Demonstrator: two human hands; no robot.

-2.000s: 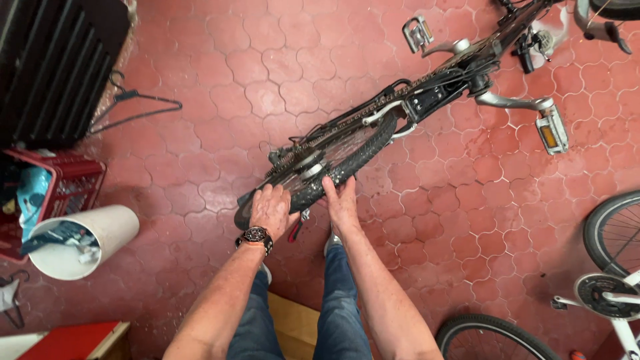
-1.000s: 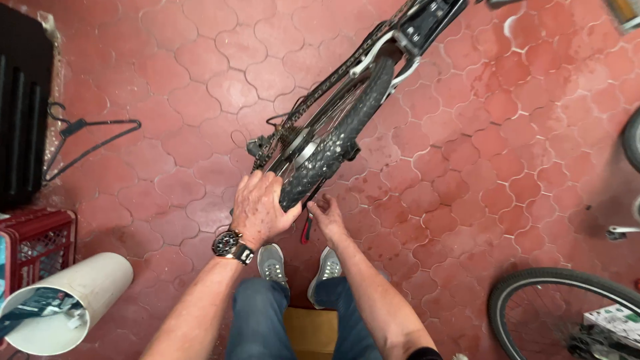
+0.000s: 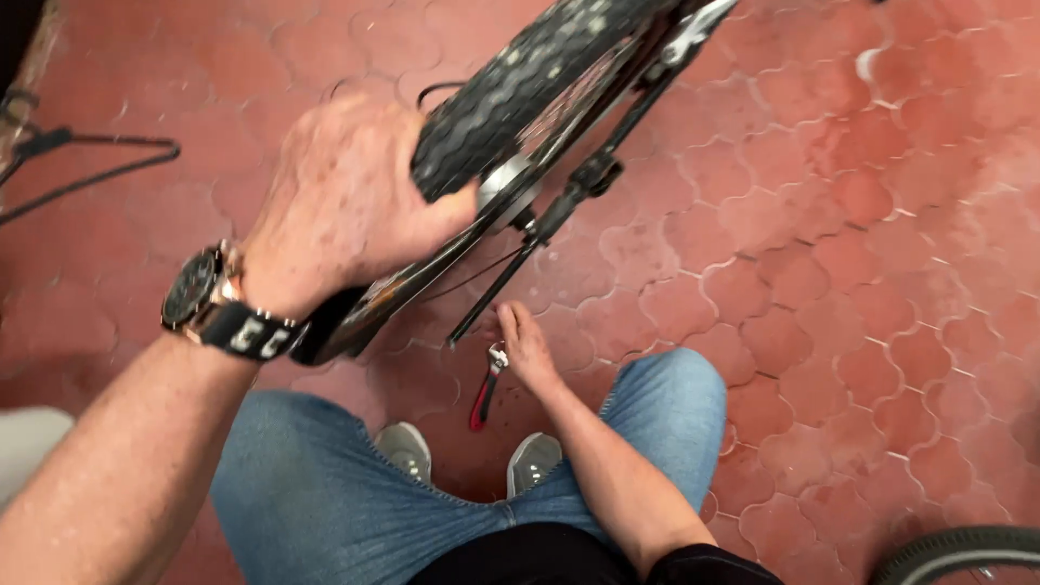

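Observation:
My left hand (image 3: 357, 191), with a watch (image 3: 195, 288) on its wrist, grips the knobby bicycle tire (image 3: 504, 101) at upper centre, its thumb over the tread. The wheel's silver hub (image 3: 508, 183) shows beside that thumb, and a dark kickstand (image 3: 491, 292) slants down from near it. Low by the floor, my right hand (image 3: 524, 345) is beside the kickstand's lower end; its fingertips are partly hidden and nothing is plainly held. An adjustable wrench (image 3: 487, 390) with a red and black handle lies on the tiles just left of that hand.
Grey shoes (image 3: 532, 463) stand on the red tiled floor below the wrench. A black clothes hanger (image 3: 106, 154) lies at the left, above a pale bin (image 3: 32, 447). Another bicycle wheel (image 3: 959, 548) is at the lower right corner.
The view has come much closer to the rear wheel. My right hand has left the tire it touched two seconds ago and is down near the floor. My left hand remains on the tire.

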